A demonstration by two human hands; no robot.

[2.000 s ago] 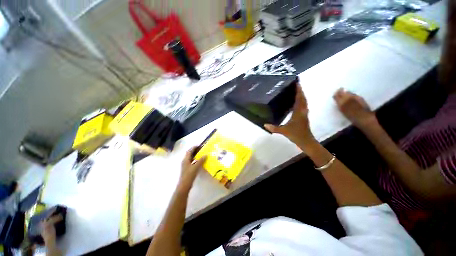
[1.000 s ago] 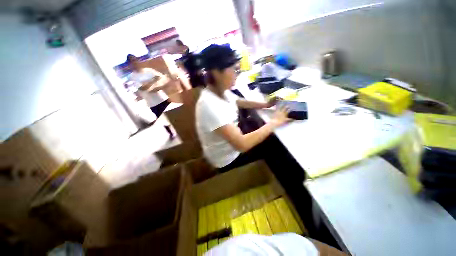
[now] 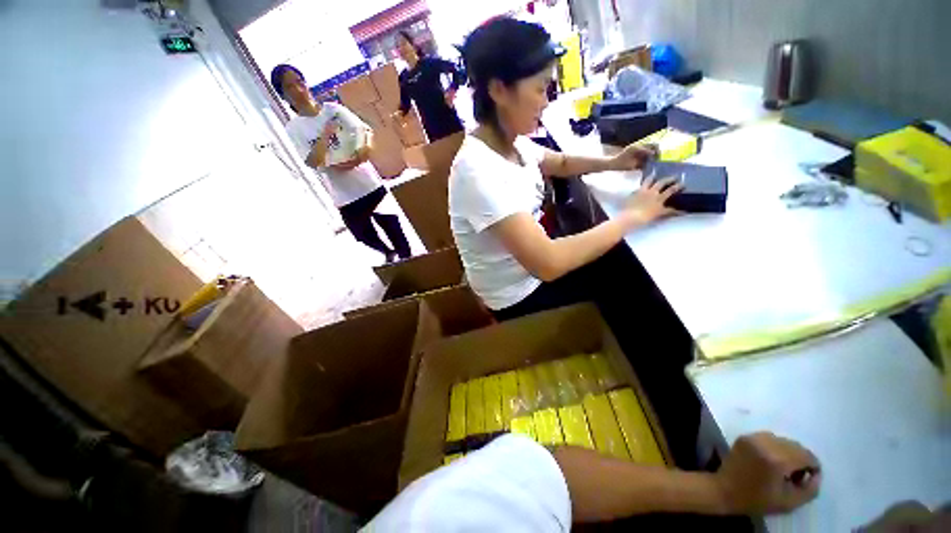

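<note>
My left hand (image 3: 770, 474) is over the near white table's edge, fingers curled. A small dark spot shows at the fingers; I cannot tell if it is an object or a gap. A blurred part of my right hand (image 3: 905, 519) shows at the bottom right corner, cut off by the edge; what it holds is hidden. Below my left arm, a large brown shipping carton (image 3: 511, 349) stands on the floor with rows of yellow boxes (image 3: 576, 427) in it, partly covered by clear plastic. My sleeve hides its near corner.
An empty carton (image 3: 325, 375) stands left of the full one, by a lined bin (image 3: 214, 463). A coworker (image 3: 501, 224) handles a black box (image 3: 699, 186) at the far table. A yellow box (image 3: 905, 167), cords (image 3: 815, 194) and a kettle (image 3: 785, 73) are there. Two people stand behind.
The view has swung left from the table to the cartons. The yellow piece and black box held two seconds ago are out of view. My left forearm now reaches across the full carton to the table.
</note>
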